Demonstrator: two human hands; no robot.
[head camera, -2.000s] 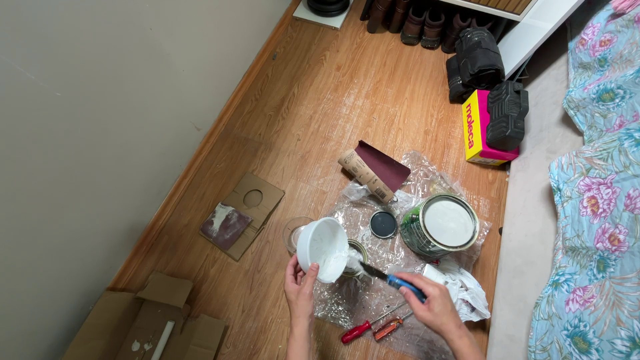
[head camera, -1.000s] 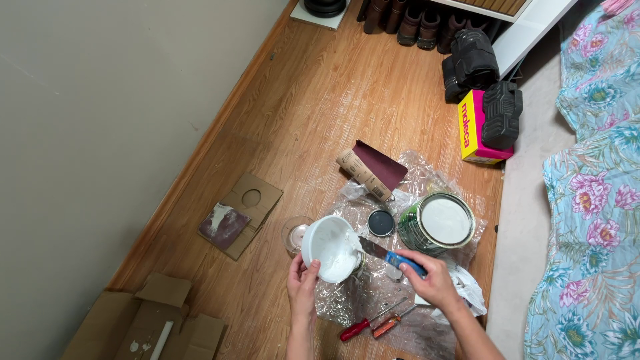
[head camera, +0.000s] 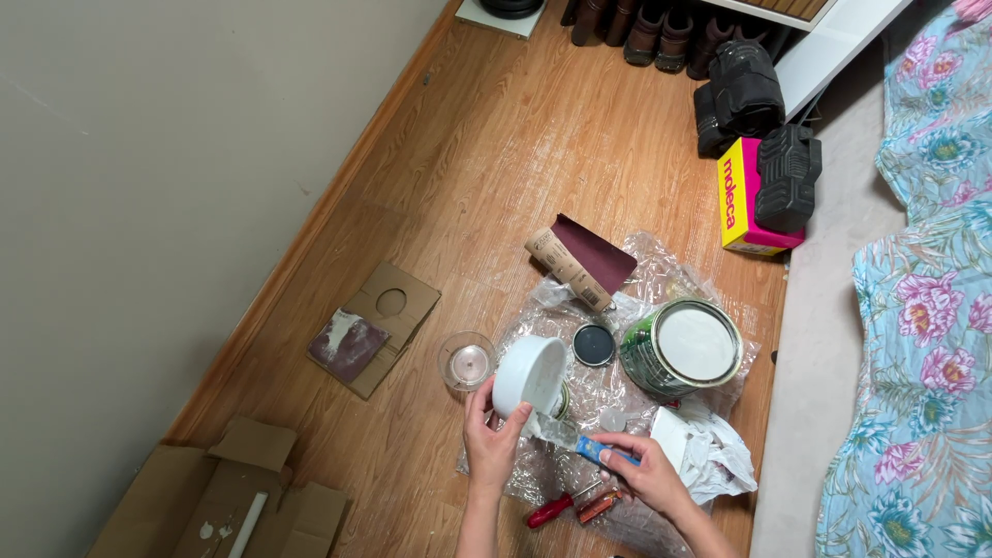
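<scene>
My left hand (head camera: 496, 438) grips a white plastic bowl (head camera: 521, 378), tilted with its mouth toward the right, above clear plastic sheeting. My right hand (head camera: 639, 473) holds a putty knife (head camera: 558, 431) by its blue handle; whitish paste coats the blade, whose tip is at the bowl's lower rim. Partly hidden behind the bowl stands a small open can (head camera: 564, 400). A large paint can (head camera: 680, 349) with a pale grey top stands to the right. Between them lies a round dark lid (head camera: 594, 344). A red-handled screwdriver (head camera: 550, 511) and an orange-handled tool (head camera: 598, 505) lie below my hands.
A clear glass dish (head camera: 466, 361) stands left of the bowl. Rolled sandpaper (head camera: 581, 267), crumpled white plastic (head camera: 717, 457) and a cardboard piece with used sandpaper (head camera: 349, 345) lie around. A cardboard box (head camera: 186, 496), a yellow-pink shoebox (head camera: 744, 201), boots (head camera: 651, 35) and a floral-covered bed (head camera: 922, 372) border the floor.
My right hand and the putty knife have moved down, and the blade now points up-left at the bowl's lower rim. The bowl is turned more on its side than one second ago.
</scene>
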